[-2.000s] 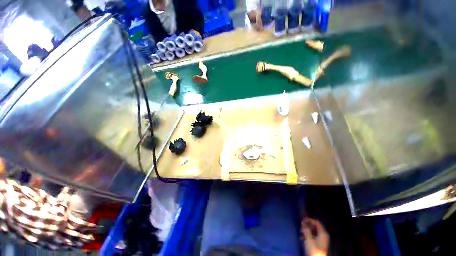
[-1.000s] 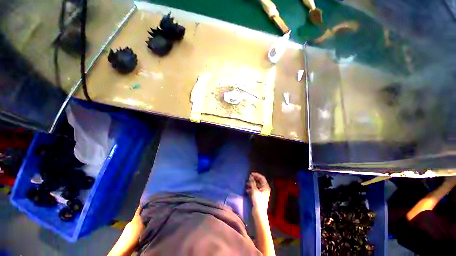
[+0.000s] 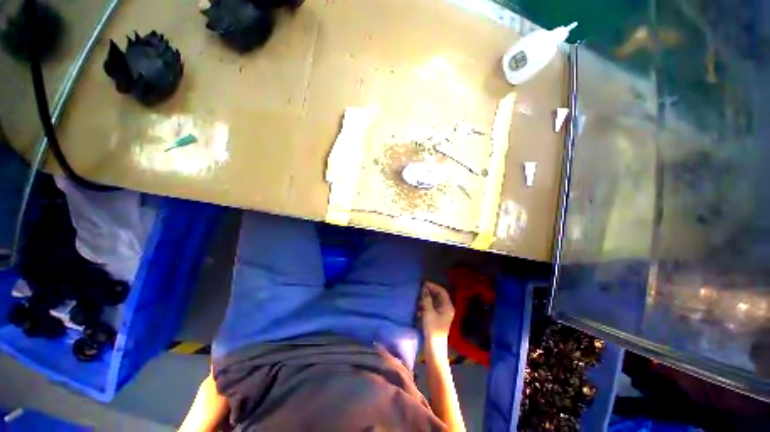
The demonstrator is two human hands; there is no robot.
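Observation:
My right hand (image 3: pixel 435 308) hangs beside my right thigh, below the bench edge, fingers curled; whether it holds anything is unclear. My left forearm shows at the lower edge; the left hand is out of the picture. On the bench (image 3: pixel 270 160), a black spiky hair piece (image 3: pixel 145 69) stands at the left, another (image 3: pixel 240 22) further back, with a cut-off dark shape beside it. A small white glue dish (image 3: pixel 417 175) sits on the stained work mat (image 3: pixel 388 207), with a thin stick (image 3: pixel 457 158) beside it. A white glue bottle (image 3: pixel 532 57) lies at the back right.
White nozzle caps (image 3: pixel 529 173) lie right of the mat. A small green tip (image 3: pixel 184 141) lies left. Clear screens (image 3: pixel 564 186) flank the bench. The left blue crate (image 3: pixel 139 312) holds black pieces and plastic; the right blue crate (image 3: pixel 505 354) holds dark-brown parts. A cable hangs left.
The view has tilted down and moved closer to the bench, so the conveyor has mostly left the picture. My right hand stays low beside the thigh. The bench items appear unmoved.

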